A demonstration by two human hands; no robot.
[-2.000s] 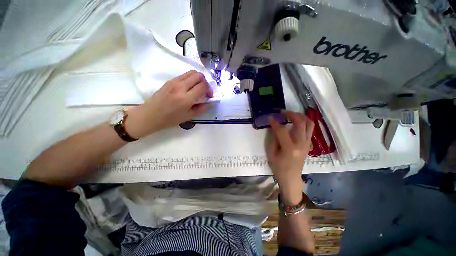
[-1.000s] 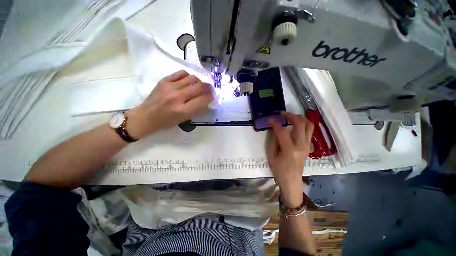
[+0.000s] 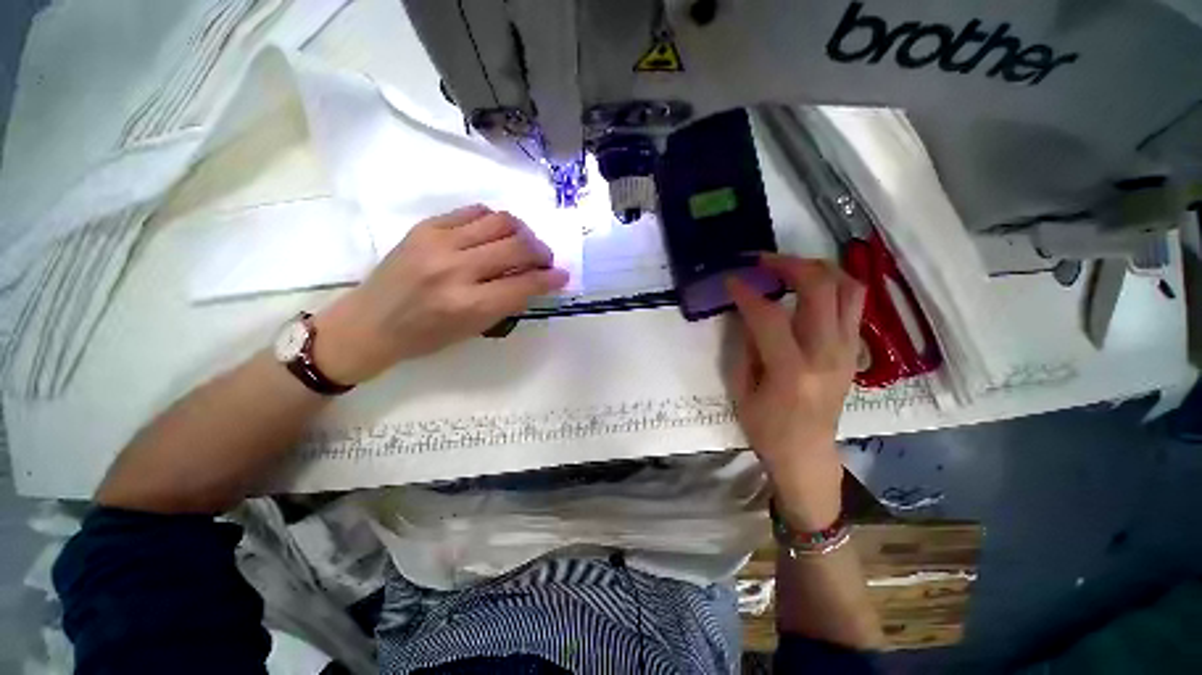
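Observation:
My left hand is at the needle area of the sewing machine, its fingertips pinched on the edge of a white fabric strip that trails to the left. The presser foot and needle are brightly lit just beyond my fingers. My right hand rests its fingers on the near end of a dark purple mobile phone, which shows a green patch. The phone lies flat to the right of the needle. Whether my right fingers grip it or only touch it is hard to tell.
Scissors with red handles lie right of the phone, beside a folded white strip bundle. Stacked strips lie at the left. A printed ruler runs along the front edge. White cloth hangs below the table edge.
The view has shifted, so the machine head appears higher and larger. My left fingertips sit slightly farther from the presser foot. My right hand remains at the phone's near end.

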